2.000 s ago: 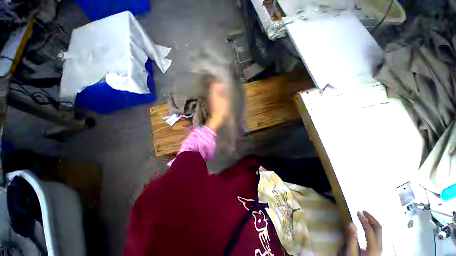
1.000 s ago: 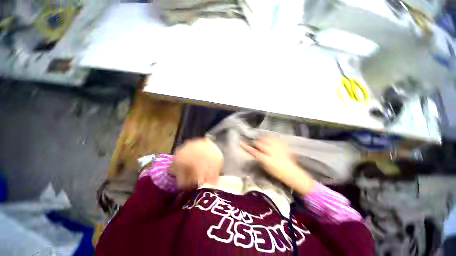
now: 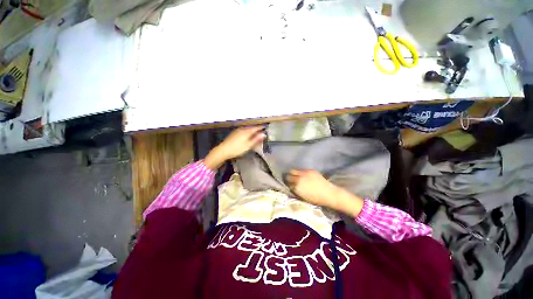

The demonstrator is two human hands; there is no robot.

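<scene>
A greyish khaki garment piece (image 3: 345, 163) lies in my lap below the front edge of the white table (image 3: 245, 76). My left hand (image 3: 244, 143) grips the piece at its upper left side, close to the table edge. My right hand (image 3: 308, 185) holds the piece near its middle, with the fingertips on a fold. The cloth spreads out to the right beyond my right hand. Part of it runs up under the table edge, where its end is hidden.
Yellow-handled scissors (image 3: 393, 52) and a black metal mechanism (image 3: 453, 70) are on the table at right. A khaki heap (image 3: 131, 13) lies at the back left. A wooden bench (image 3: 161, 166) is at left. Grey cloth (image 3: 479, 210) is heaped at lower right.
The view has swung from the bench and floor to the table and lap. The left hand, earlier over the bench with cloth, now holds the piece in the lap, higher than a second ago.
</scene>
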